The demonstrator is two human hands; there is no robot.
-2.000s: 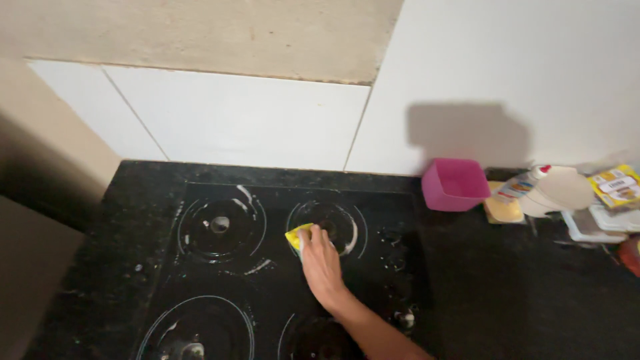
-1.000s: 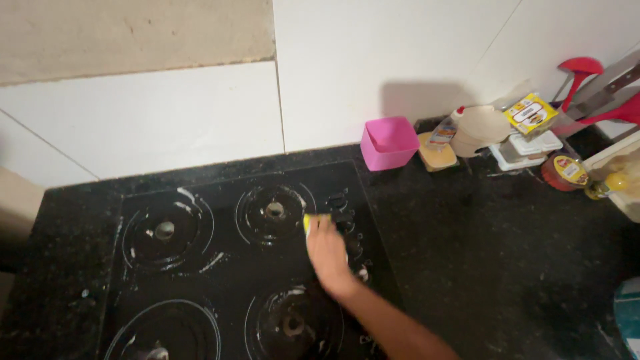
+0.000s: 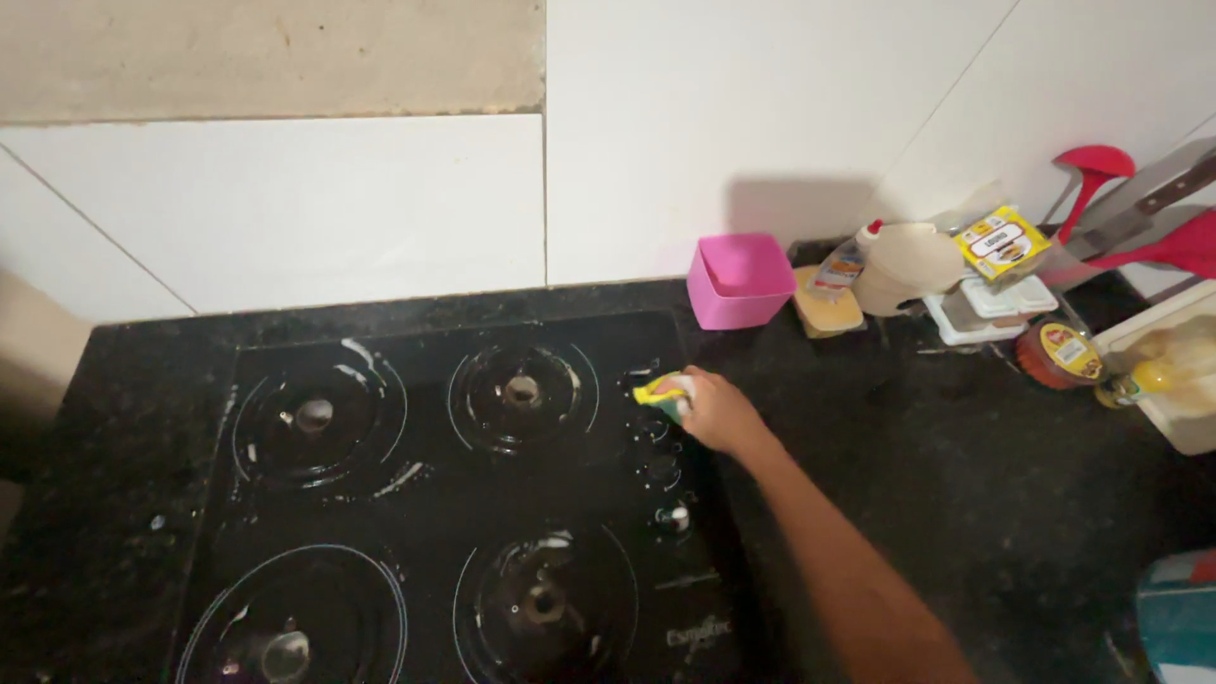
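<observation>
My right hand [image 3: 717,413] holds a yellow and green sponge [image 3: 665,391] against the top right part of a black glass cooktop [image 3: 427,513], beside its control markings. White foam streaks lie on and around the burner rings. The burner centres are bare, with no grates on them. A small shiny piece [image 3: 674,519] sits in the control strip below my hand. My left hand is not in view.
Right of the cooktop, against the white tiled wall, stand a pink square container [image 3: 741,285], a squeeze bottle [image 3: 844,261], a beige container [image 3: 907,271], lidded tubs [image 3: 988,309], a red-based jar [image 3: 1059,353] and red utensils [image 3: 1092,176]. A teal object [image 3: 1178,617] is at lower right.
My right hand has moved with the sponge from the upper right burner to the control strip at the cooktop's right side. The view has shifted to the right.
</observation>
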